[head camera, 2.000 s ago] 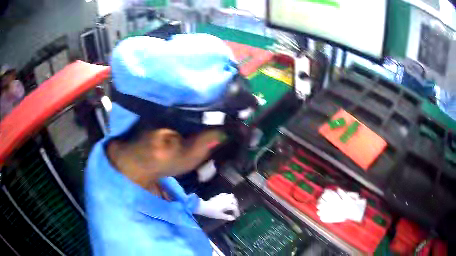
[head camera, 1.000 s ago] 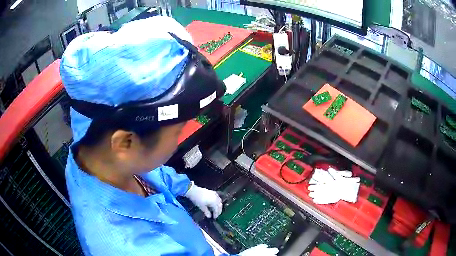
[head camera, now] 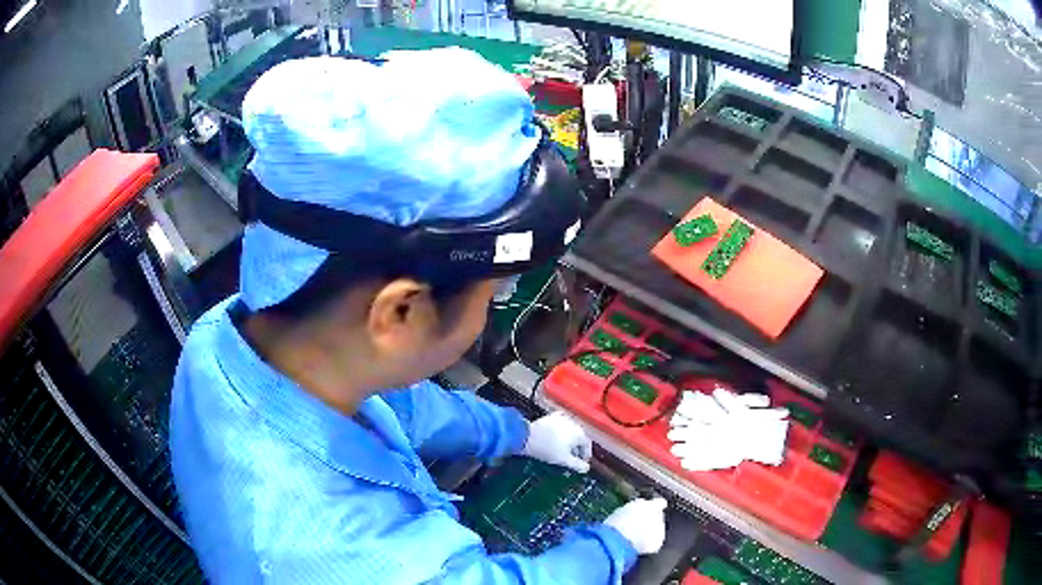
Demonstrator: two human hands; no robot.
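Neither of my hands is in view. A neighbouring person (head camera: 343,434) in a blue smock, blue cap and black headband fills the left and middle. Their white-gloved hands are at a large green circuit board (head camera: 537,497) on the line, one near its far edge and one near its right side. The smock sleeve hides part of the board. A pile of white gloves (head camera: 729,430) lies on the red compartment tray (head camera: 800,491), which holds small green boards. Another green board (head camera: 788,568) shows at the bottom edge.
Above the red tray, a black tray (head camera: 640,194) with deep pockets holds an orange-red foam sheet (head camera: 766,286) with two small green boards. A board rack (head camera: 86,457) with a red top stands at left. Red pieces (head camera: 908,503) lie at lower right; a monitor (head camera: 686,29) hangs above.
The neighbour has shifted right in the picture and leans over the board. Their two gloved hands now show higher, beside the board. The trays appear slightly further left as the view has turned.
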